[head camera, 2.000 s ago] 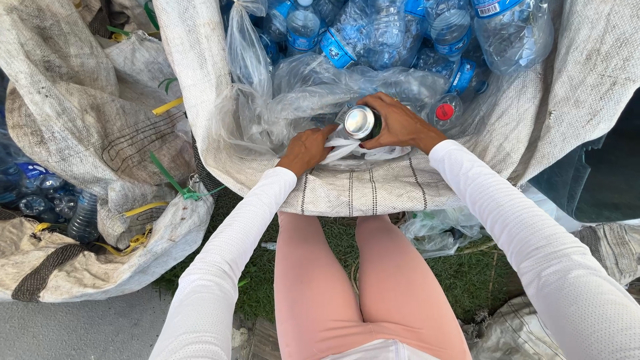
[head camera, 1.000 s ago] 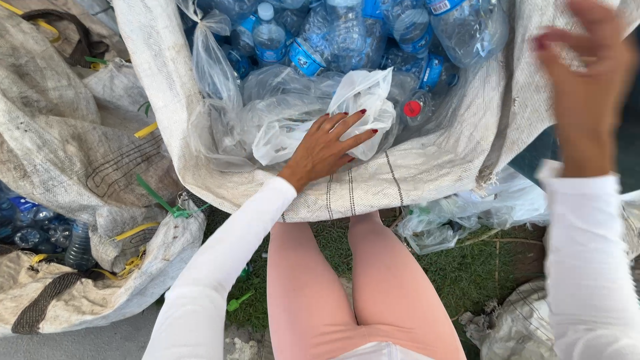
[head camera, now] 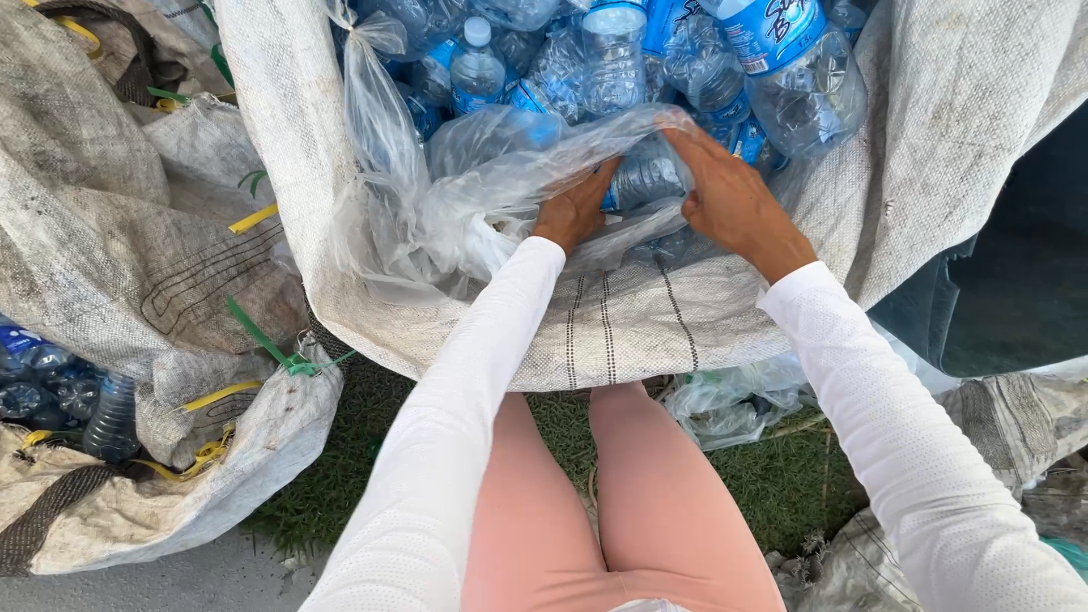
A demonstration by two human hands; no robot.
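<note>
My right hand [head camera: 731,191] grips the edge of a clear plastic bag [head camera: 501,183] and holds it raised over the front of a large white woven sack [head camera: 544,340]. Partly under the film, my left hand [head camera: 574,208] reaches among the bottles; its fingertips are hidden, so its grip cannot be made out. Beside it lies a clear plastic bottle [head camera: 646,178]. Many empty plastic bottles with blue labels [head camera: 612,68] fill the sack behind both hands. The bag's knotted part [head camera: 370,38] lies against the sack's left wall.
Another woven sack [head camera: 76,212] with bottles [head camera: 59,387] stands at the left, with yellow and green ties. Crumpled clear plastic [head camera: 739,399] lies on the grass [head camera: 807,476] by my legs. A dark sheet-like surface [head camera: 1020,263] is at the right.
The metal can in my right hand two seconds ago is no longer in view. That hand, raised at the right one second ago, has come back to the plastic bag. My left hand has moved under the film.
</note>
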